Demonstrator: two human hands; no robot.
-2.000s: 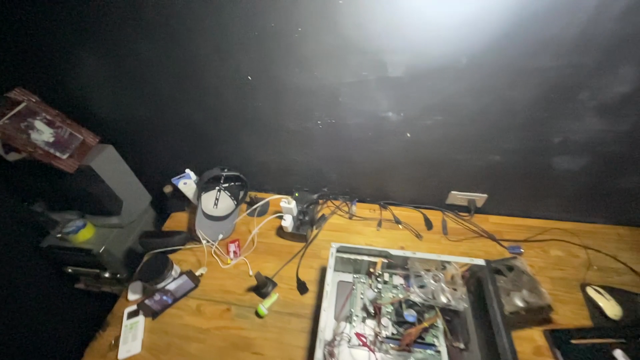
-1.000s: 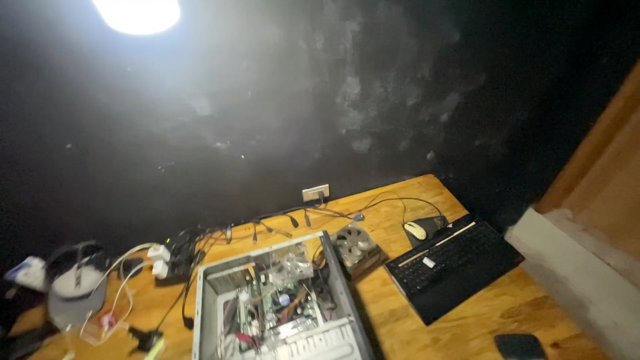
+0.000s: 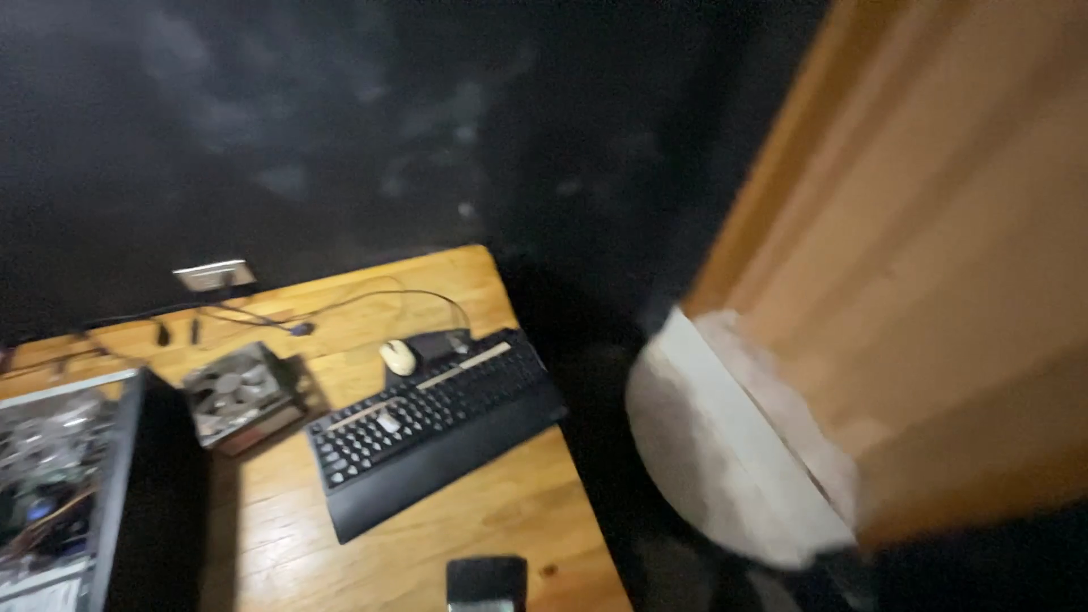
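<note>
Neither of my hands shows in the head view. An uncovered desktop computer case (image 3: 127, 476) lies at the left on a wooden table (image 3: 510, 501), with circuit parts and wires inside. Just right of it sits a power supply unit with a fan (image 3: 238, 391). A black keyboard (image 3: 433, 416) lies at an angle farther right, bearing a long thin light strip and a small white piece. Behind the keyboard a cream computer mouse (image 3: 398, 358) rests partly on a black mouse pad (image 3: 438, 344). A small black object (image 3: 487, 580) is at the bottom edge, cut off.
Cables (image 3: 340, 302) run along the table's back edge, below a wall outlet (image 3: 214, 275) with a plug in it. Right of the table stand a pale rounded object (image 3: 705, 459) with a flat light edge and a large brown wooden-looking panel (image 3: 918, 280), both blurred.
The view has swung far to the right; the cap, phone and power strip at the table's left are out of frame. No object has plainly moved.
</note>
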